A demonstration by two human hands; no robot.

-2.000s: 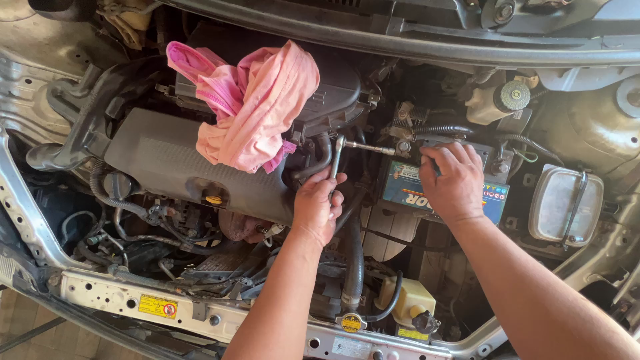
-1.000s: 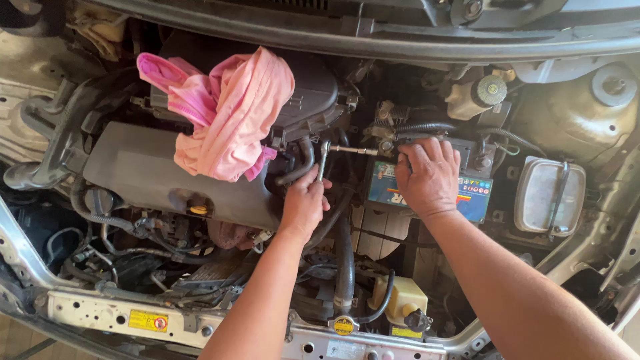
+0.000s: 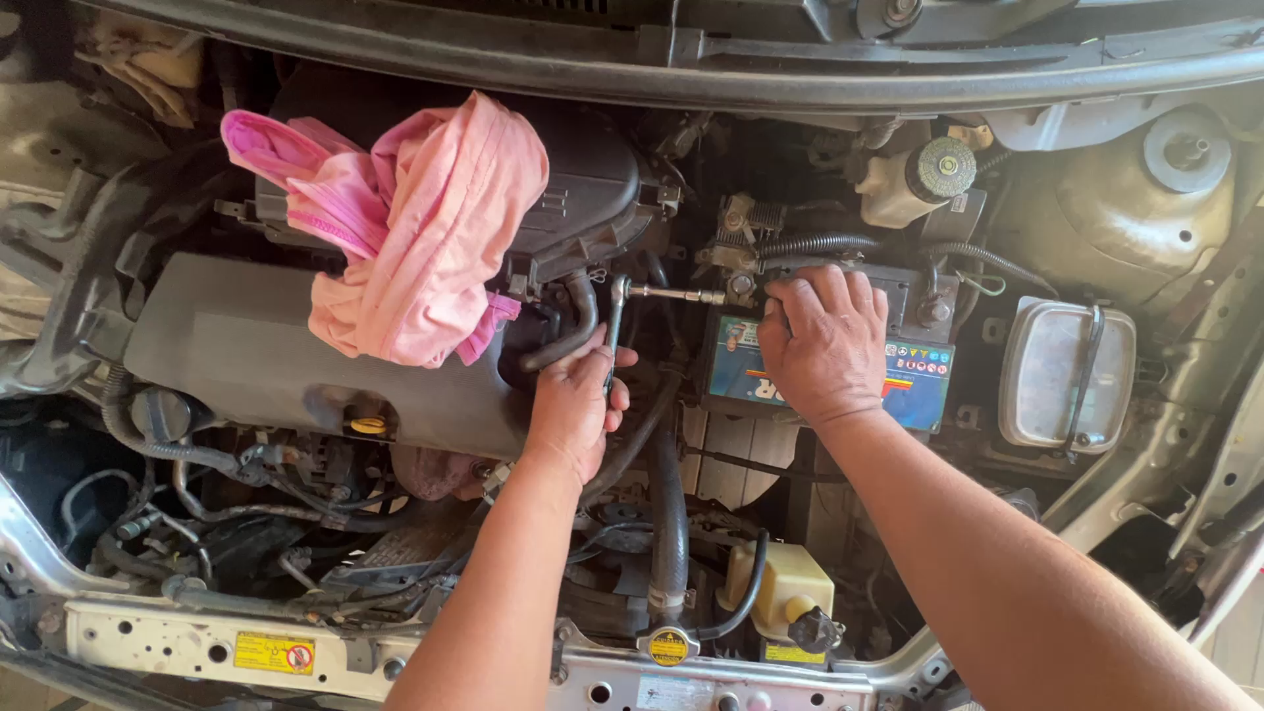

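My left hand [image 3: 578, 400] grips the handle of a socket wrench [image 3: 616, 321] with a ratchet-style head. An extension and socket [image 3: 679, 294] run from that head to the right, and the socket's tip lies beside the battery terminal clamp [image 3: 741, 286]. My right hand [image 3: 828, 341] rests on the car battery [image 3: 918, 380], its fingertips bent on the top next to the clamp; whether anything is under the palm is hidden. A bundled pink cloth [image 3: 434, 237] lies on the engine, left of the wrench.
Around the hands are the black engine cover [image 3: 237, 346], a radiator hose [image 3: 669, 523], the brake fluid reservoir [image 3: 940, 170] and a strapped clear-lidded box [image 3: 1066, 375]. A yellowed plastic reservoir [image 3: 780, 583] and the radiator cap [image 3: 669, 647] sit near the front crossmember [image 3: 494, 662].
The view has shifted somewhat. Both hands keep about the same places, the left on the wrench and the right on the battery; no other plain change shows.
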